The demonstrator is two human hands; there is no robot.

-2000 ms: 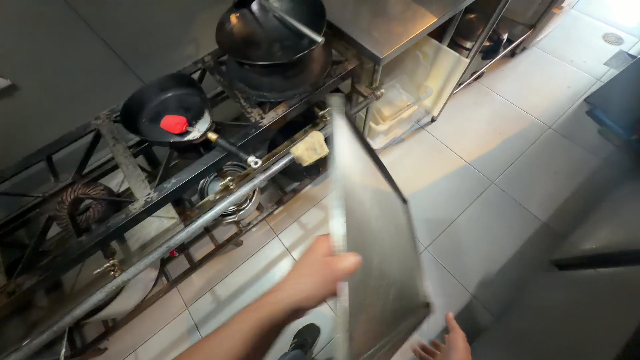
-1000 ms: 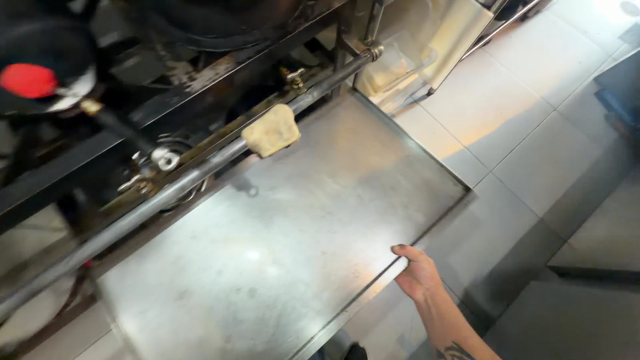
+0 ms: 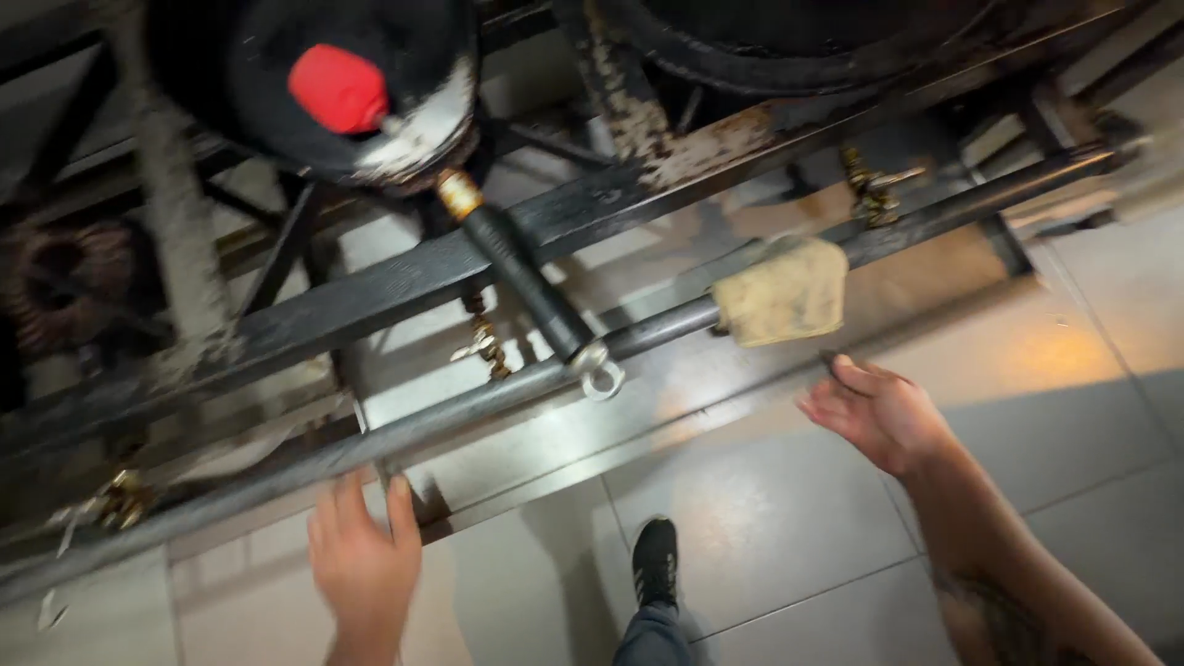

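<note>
A large flat metal tray (image 3: 555, 444) lies beneath the stove's front pipe, partly hidden by the pipe and frame. At its left end is my left hand (image 3: 365, 546), fingers pointing toward the pipe; whether it grips the tray's edge is unclear. My right hand (image 3: 874, 407) is by the tray's front edge, thumb and fingers slightly apart, and contact with the edge cannot be told. Above, a black frying pan (image 3: 250, 102) holds a red silicone utensil head (image 3: 339, 90), and its handle reaches over the pipe. A folded beige cloth (image 3: 782, 291) hangs on the pipe.
The gas pipe (image 3: 462, 402) with brass valves (image 3: 869, 190) runs along the front of the black stove frame (image 3: 388, 296). A dark wok (image 3: 814, 37) sits at the upper right, and a burner (image 3: 69, 277) at the left. A shoe (image 3: 656, 560) stands on the tiled floor.
The tray, held upright two seconds ago and flat in front of the stove one second ago, is now under the pipe. My left hand has come into view at its left end. The view has shifted.
</note>
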